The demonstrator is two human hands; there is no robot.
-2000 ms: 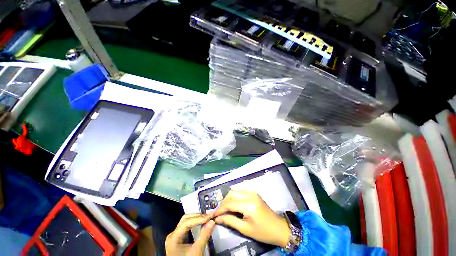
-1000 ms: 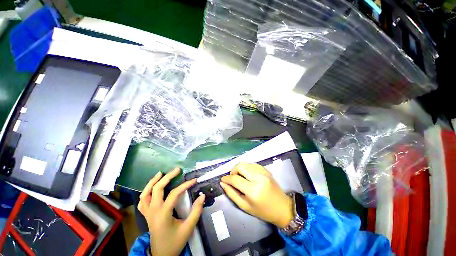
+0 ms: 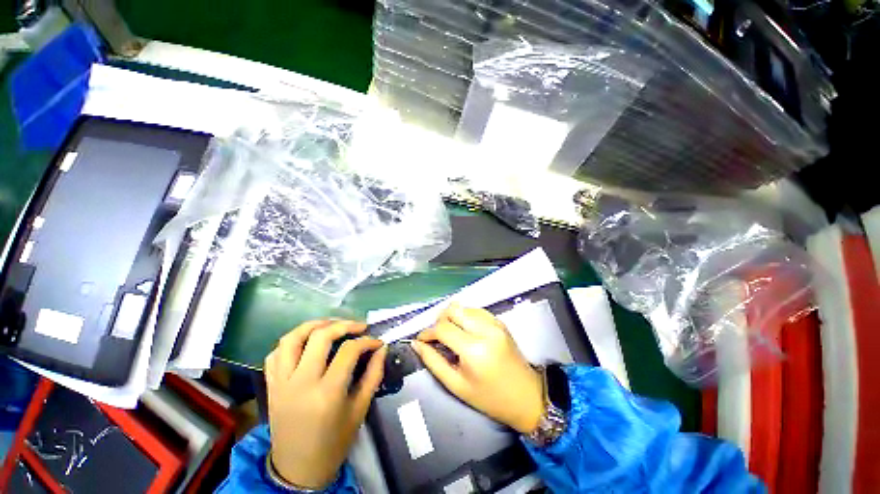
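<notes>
A dark tablet rear housing (image 3: pixel 453 425) lies on white sheets (image 3: pixel 600 333) on the green bench, with a white patch inside and its camera corner at the upper left. My left hand (image 3: pixel 318 400) is at the left edge of that corner, fingers curled, fingertips by the camera opening. My right hand (image 3: pixel 482 367) lies over the upper part of the housing, thumb and index fingertips close together beside the camera area. Whether either hand pinches a small part cannot be seen; the fingers hide it.
Another housing (image 3: pixel 96 232) lies on white sheets at left. Clear bags (image 3: pixel 338 212) lie behind, another bag (image 3: pixel 675 280) at right. A clear tray stack (image 3: pixel 598 106) stands at the back, red and white slabs (image 3: pixel 801 376) at right, a blue bin (image 3: pixel 56 87) and red-framed tray (image 3: pixel 87 444) at left.
Over two seconds the view has moved closer and down. My left hand opened off the corner, then its fingers curled in again beside the camera opening. My right hand stays near the corner.
</notes>
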